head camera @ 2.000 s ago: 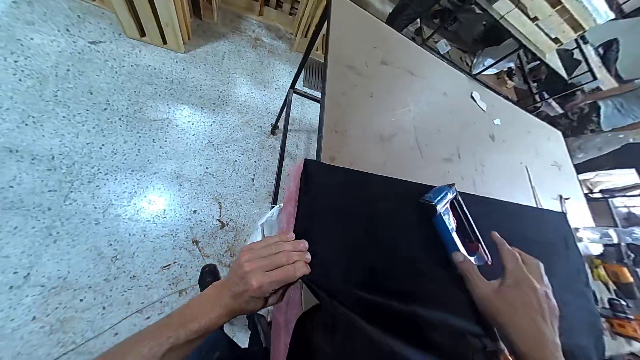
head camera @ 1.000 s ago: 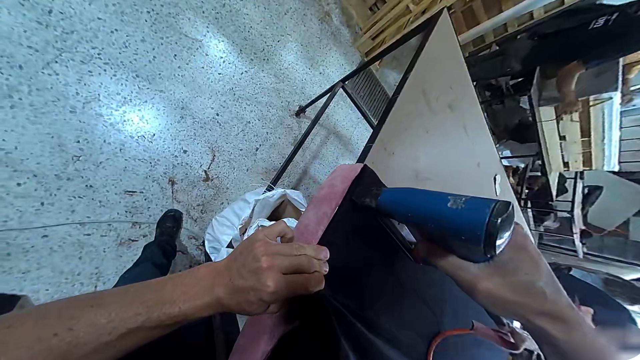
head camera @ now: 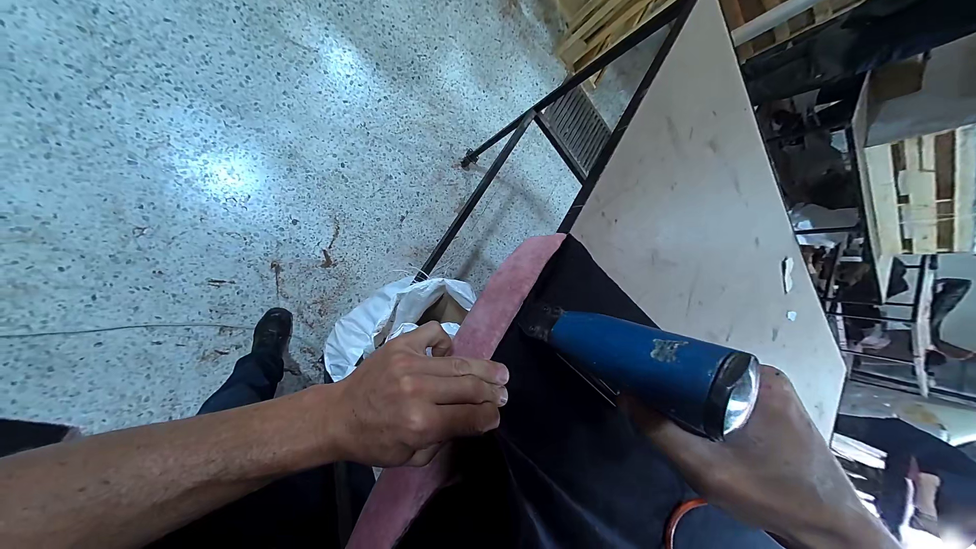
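My left hand (head camera: pixel 427 393) pinches the edge of a pink strip (head camera: pixel 507 293) that runs along the border of black fabric (head camera: pixel 595 457). The fabric lies over the corner of a pale-topped table (head camera: pixel 686 175). My right hand (head camera: pixel 717 450) grips a blue staple gun (head camera: pixel 640 362), whose nose rests on or just above the black fabric close beside the pink strip. The fingers of my right hand are mostly hidden behind the tool. Part of an orange-red loop (head camera: pixel 679 518) shows below my right wrist.
A white sack (head camera: pixel 354 335), open at the top, stands on the speckled floor by the black metal table frame (head camera: pixel 488 183). My shoe (head camera: pixel 273 332) is left of the sack. Wooden slats (head camera: pixel 610 34) lie beyond the table, and cluttered racks (head camera: pixel 846 252) stand at right.
My right hand has brought the staple gun from farther right on the black fabric over to the pink strip. My left hand still holds the strip's edge. The view has turned.
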